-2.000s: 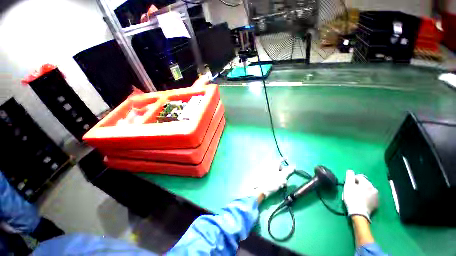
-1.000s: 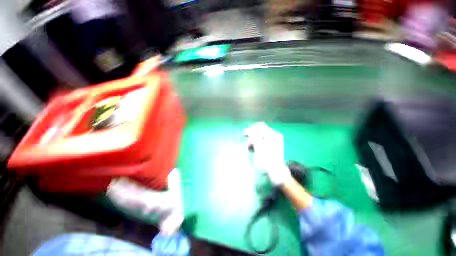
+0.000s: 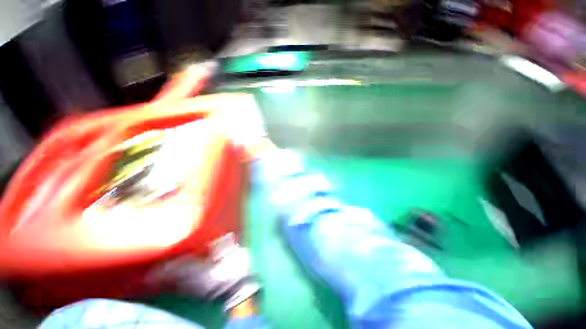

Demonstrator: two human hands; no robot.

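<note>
The red-orange foam tray (image 3: 48, 252) is at the left, blurred, with a green and silvery circuit board (image 3: 132, 168) in a pocket. My right hand (image 3: 246, 123), in a white glove, is at the tray's back right corner, its arm stretched across the mat. My left hand (image 3: 225, 266), gloved, is against the tray's front right side, low down. Both hands appear to hold the tray; the fingers are blurred and partly hidden. Whether the tray touches the stack below cannot be told.
The dark scanner (image 3: 424, 225) lies on the green mat (image 3: 379, 183), partly behind my right sleeve. A black box with pale slots (image 3: 536, 186) stands at the right. The darker conveyor belt runs behind. A teal pad (image 3: 266, 62) is at the back. A blurred pink shape is at the far right.
My right hand has moved left from above the scanner to the tray's back corner. My left hand has stayed at the tray's front. The tray looks larger and nearer, with its right corner shifted right.
</note>
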